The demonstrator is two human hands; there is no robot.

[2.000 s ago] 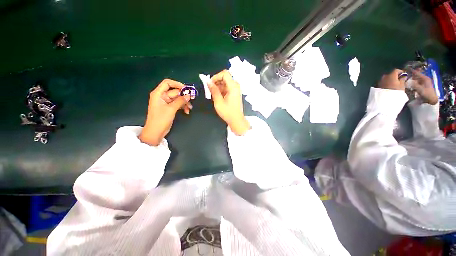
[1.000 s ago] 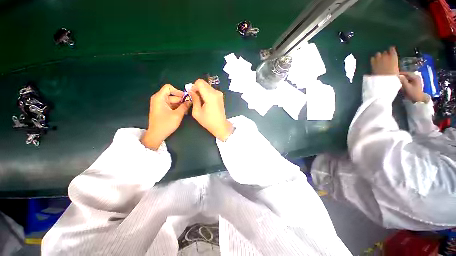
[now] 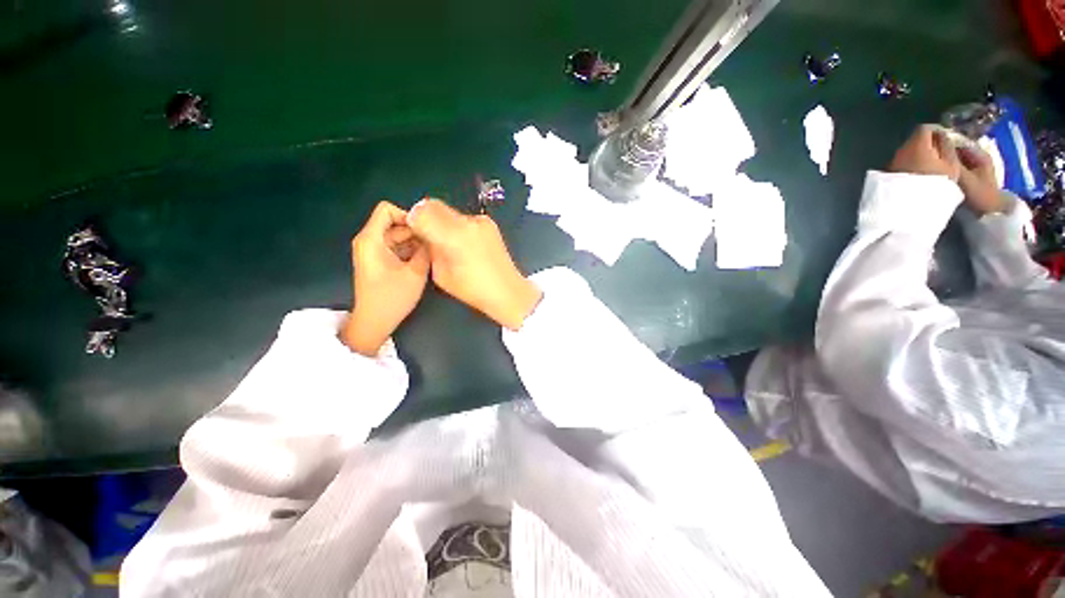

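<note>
My left hand (image 3: pixel 388 278) and my right hand (image 3: pixel 470 259) meet in front of me above the green surface, with their fingertips pressed together. The round dark clip part and the white wiping cloth, seen between them earlier, are hidden by the fingers. A small dark and silver clip part (image 3: pixel 488 193) lies just beyond my right hand. Overlapping white wipes (image 3: pixel 749 222) lie to the right around the post foot.
A silver post (image 3: pixel 698 53) slants up from the wipes. A dark parts heap (image 3: pixel 98 280) lies at left. Single parts (image 3: pixel 593 67) lie along the far side. A separate white piece (image 3: pixel 819 138) lies near a neighbour's hands (image 3: pixel 948 158). A blue-and-white packet (image 3: pixel 1016 152) lies beyond.
My hands have closed together, covering the disc and cloth. A clip part beside my right hand is uncovered. Far-side parts have shifted right relative to the post, and another shows near the neighbour.
</note>
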